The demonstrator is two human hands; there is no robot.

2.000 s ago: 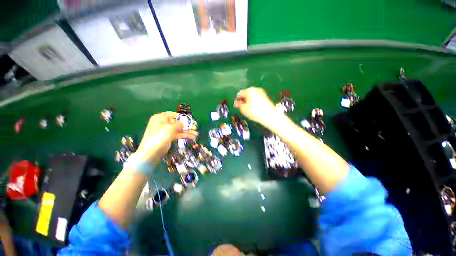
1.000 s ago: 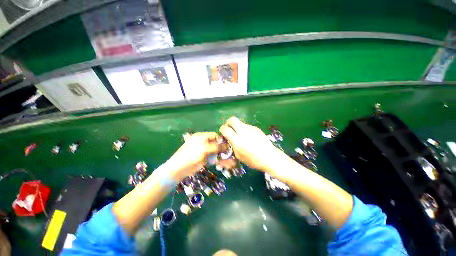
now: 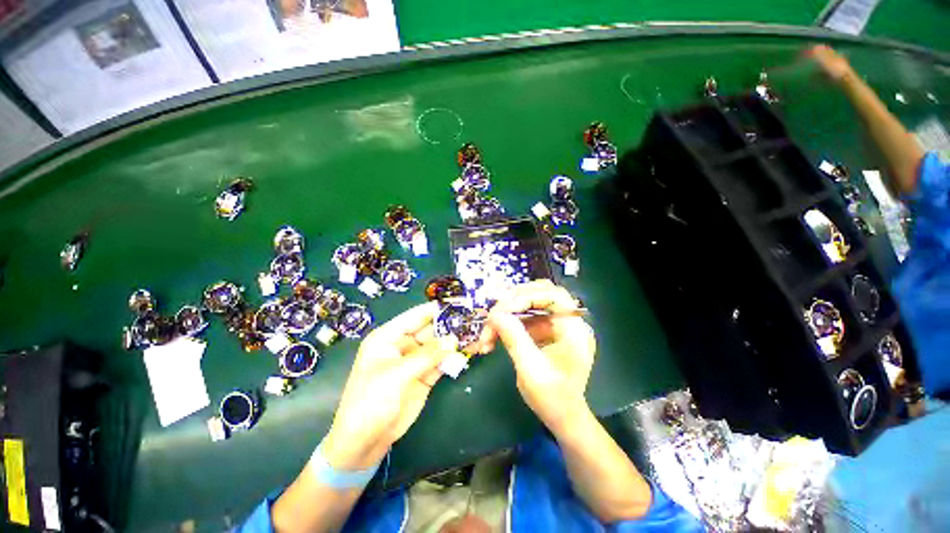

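My left hand (image 3: 391, 375) holds a round, silver-rimmed watch-like unit (image 3: 458, 324) between its fingers; a brown-copper part sits at its top and a small white tab hangs below. My right hand (image 3: 547, 349) touches the unit's right side and holds a slim, dark tool (image 3: 536, 313), perhaps tweezers, pointing left. The tool's tip is too small to make out. Just beyond my hands is a small black tray (image 3: 542, 248) with many tiny white-lilac parts (image 3: 495, 262). Several similar units (image 3: 300, 308) lie clustered left of my hands on the green surface.
A white paper slip (image 3: 175, 382) and two dark-centred ring-like units (image 3: 239, 409) lie at left. A black box (image 3: 36, 401) stands far left. A large black compartment rack (image 3: 719, 224) fills the right, with clear plastic bags (image 3: 719, 463) below it. Another person's arm (image 3: 870, 109) reaches in at upper right.
The view has turned right and down. My hands are lower in the picture, in front of the small tray. A slim tool now shows in my right hand, and another person's arm has appeared.
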